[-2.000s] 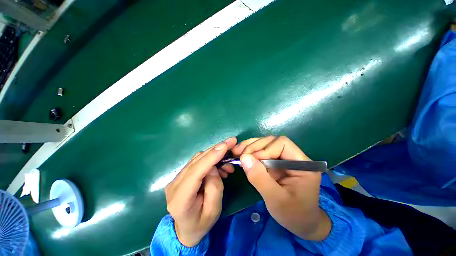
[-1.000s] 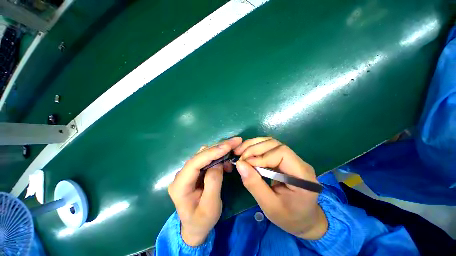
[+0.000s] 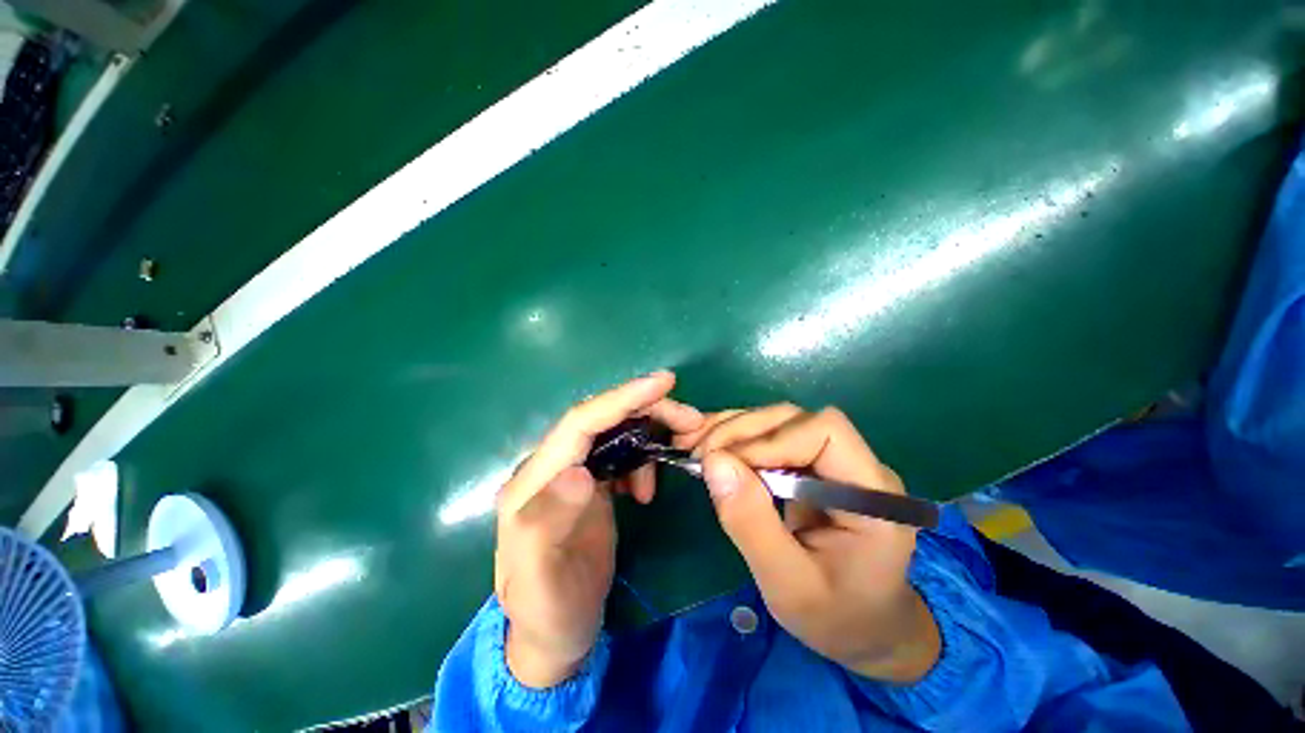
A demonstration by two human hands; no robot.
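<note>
My left hand holds a small black shiny watch case assembly in its fingertips, above the near edge of the green work surface. Its face is tilted up and pale detail shows on it. My right hand holds silver tweezers like a pen. The tweezer tip meets the right side of the case. Whether the tips grip a part is too small to tell.
A small blue fan with a round white base stands at left. A white rail and a grey post border the conveyor, which carries small dark units. A person's blue sleeve is at right.
The case has turned in my left fingertips and more of its dark face shows. The tweezers have tilted and shifted slightly. The small units on the conveyor have moved slightly in the picture.
</note>
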